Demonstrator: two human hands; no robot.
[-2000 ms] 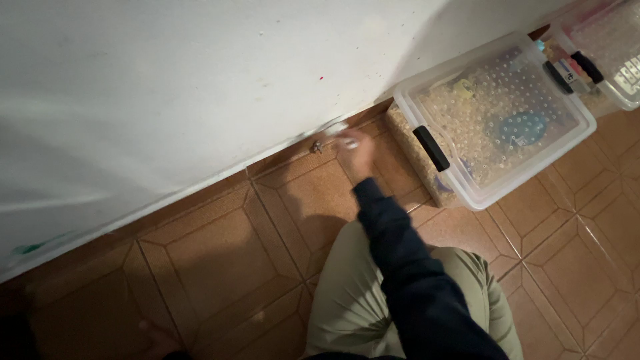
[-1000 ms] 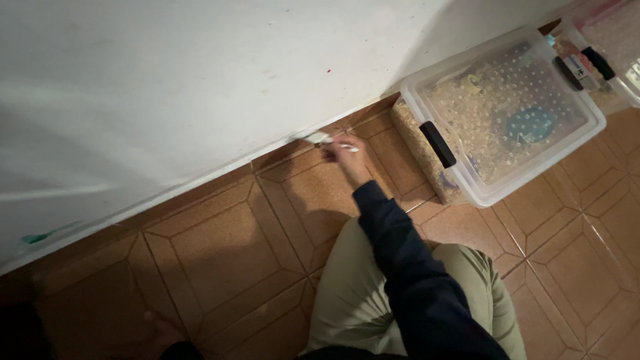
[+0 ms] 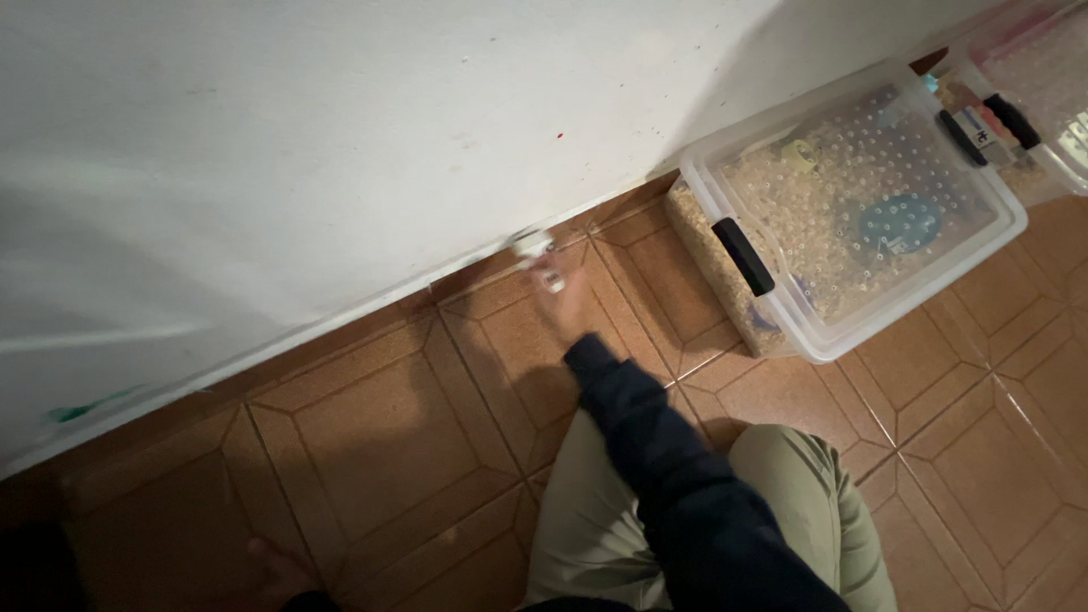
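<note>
My right hand [image 3: 565,293], blurred by motion, is closed around the pale handle of a brush [image 3: 534,245]. The brush's whitish head points up and left, at the brown tile skirting below the edge of the white wall [image 3: 357,170]. Blur hides whether its bristles touch the wall or the skirting. Low on the left, my left hand [image 3: 280,568] is in shadow over the tiled floor [image 3: 382,433], with its fingers apart and nothing seen in it.
A clear plastic bin [image 3: 850,221] with a perforated lid, black latches and shavings inside stands against the wall at right. A second bin [image 3: 1028,76] lies beyond it. My khaki-clad knees [image 3: 807,484] are at the bottom. Green paint [image 3: 85,410] marks the wall at left.
The brush in my right hand has shifted along the foot of the wall, a short way left and back slightly. My left hand stays low at the left.
</note>
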